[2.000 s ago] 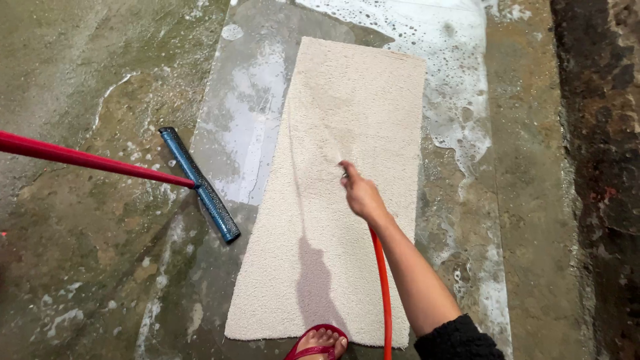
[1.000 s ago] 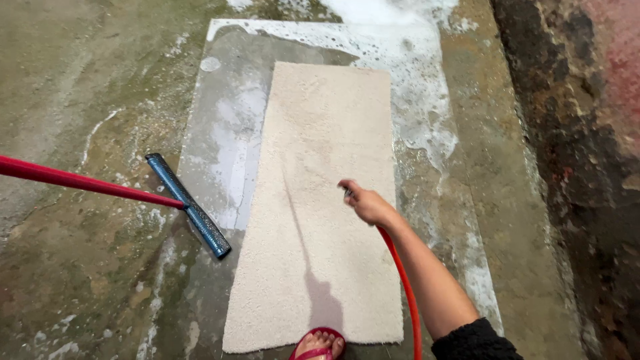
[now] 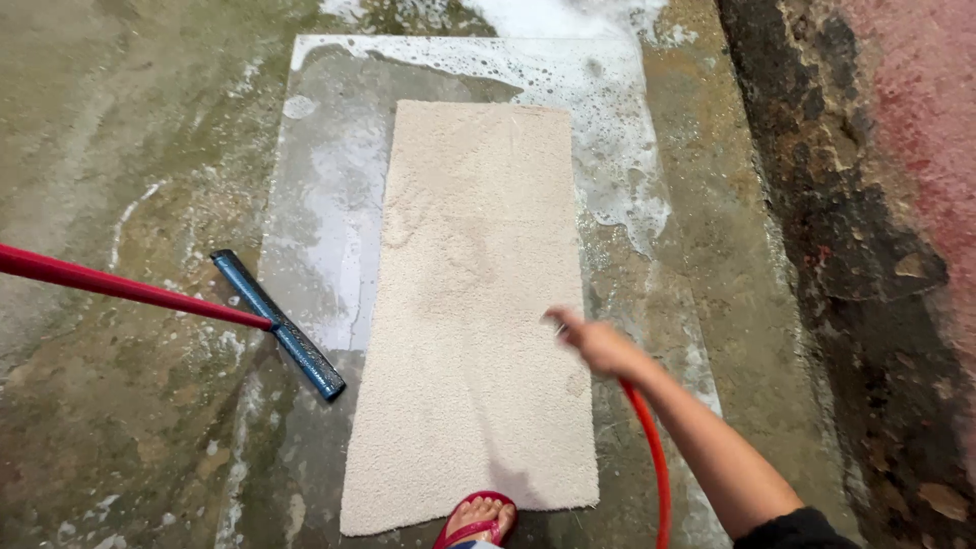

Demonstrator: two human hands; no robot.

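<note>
My right hand [image 3: 598,345], slightly blurred, is closed around the end of an orange-red hose [image 3: 653,450] above the right side of a cream pile rug [image 3: 480,267]. The hose runs down from the hand past the bottom edge of the view. The rug lies flat on the wet floor, with a darker patch near its middle. Left of it, a blue floor squeegee [image 3: 278,324] with a red pole [image 3: 130,287] rests at a slant on the floor. The pole leaves the view at the left. My left hand is out of sight.
A foot in a red flip-flop [image 3: 480,518] is at the rug's near edge. White foam [image 3: 602,84] covers the floor beyond and right of the rug. A rough, dark-stained wall base [image 3: 831,191] with faded red paint runs along the right.
The view has shifted, showing more of the wall at the right. My right hand, still on the hose, has moved from over the rug's middle toward its right edge. The squeegee lies much as before.
</note>
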